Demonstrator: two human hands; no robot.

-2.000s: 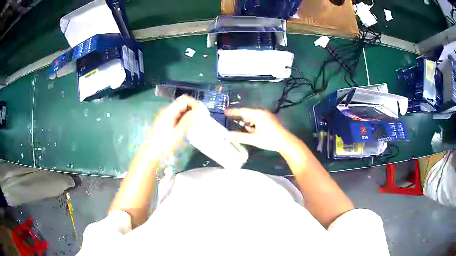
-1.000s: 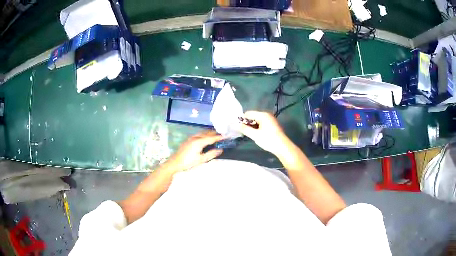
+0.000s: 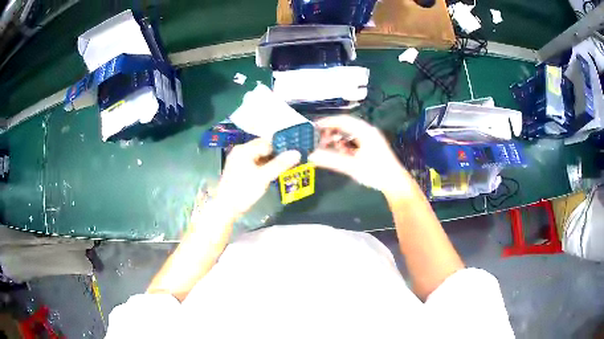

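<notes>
A keypad handset [image 3: 295,140] with blue-teal keys is held up over the bench, keys facing me. A yellow label [image 3: 297,183] with dark pictures shows on it below the keys. My left hand [image 3: 246,173] grips the handset's left side, thumb near the keys. My right hand [image 3: 357,151] is at its right edge, fingers bent around a small dark reddish thing, too blurred to name. A white sleeve [image 3: 268,114] stands out above and left of the handset. An open blue retail box [image 3: 222,137] lies behind, mostly hidden by the hands and sleeve.
Open blue boxes with pale flaps stand at the left [image 3: 130,106], back middle [image 3: 320,85] and right [image 3: 463,156], with more at the far right [image 3: 555,99]. Black cables [image 3: 424,83] tangle at the back right. Brown board [image 3: 417,25] lies behind. Red stool [image 3: 533,228] stands below right.
The handset has come up from low by my left hand, now keys toward me with its yellow label showing. The white sleeve has shifted up and left. Both hands are closer together.
</notes>
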